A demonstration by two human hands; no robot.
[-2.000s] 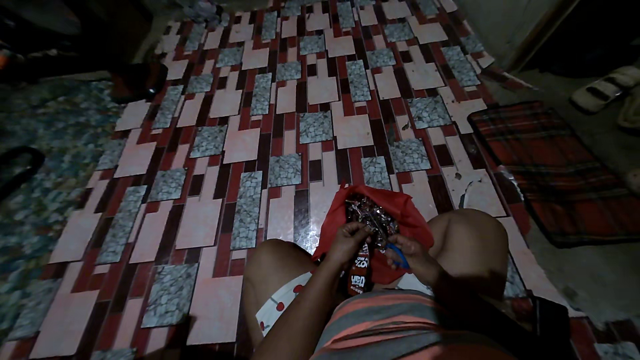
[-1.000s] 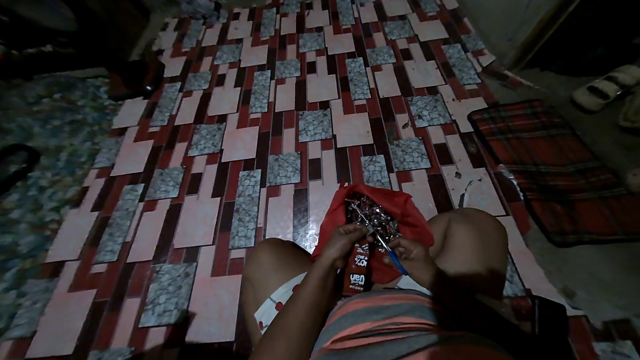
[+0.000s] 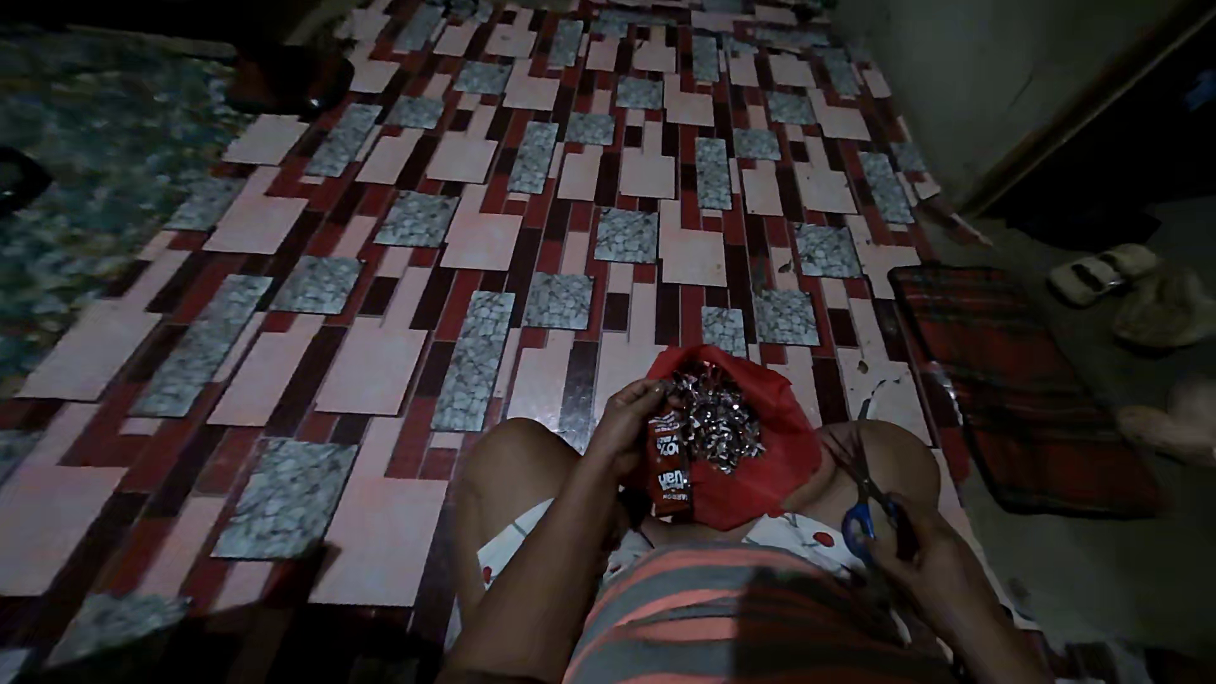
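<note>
A red cloth or bag [image 3: 788, 446] lies spread between my bent legs, with a heap of shiny, silvery cut wrapper pieces [image 3: 719, 418] on it. My left hand [image 3: 632, 418], at the left edge of the heap, grips the top of a red printed wrapper strip [image 3: 670, 465] that hangs down. My right hand [image 3: 907, 551] is over my right thigh, to the right of the red cloth, with its fingers at the blue handles of a pair of scissors [image 3: 863, 484]. The scissor blades are parted and point up, away from my body.
Patterned red, pink and grey flooring [image 3: 370, 370] spreads ahead. A red plaid mat [image 3: 1016, 389] lies at the right, beside pale footwear [image 3: 1102, 274] near a wall and dark opening. A mottled blue-green surface [image 3: 114, 142] is at the upper left.
My right hand has moved right with the scissors, away from the wrapper pieces and my left hand. The left hand stays at the left edge of the heap with the red strip.
</note>
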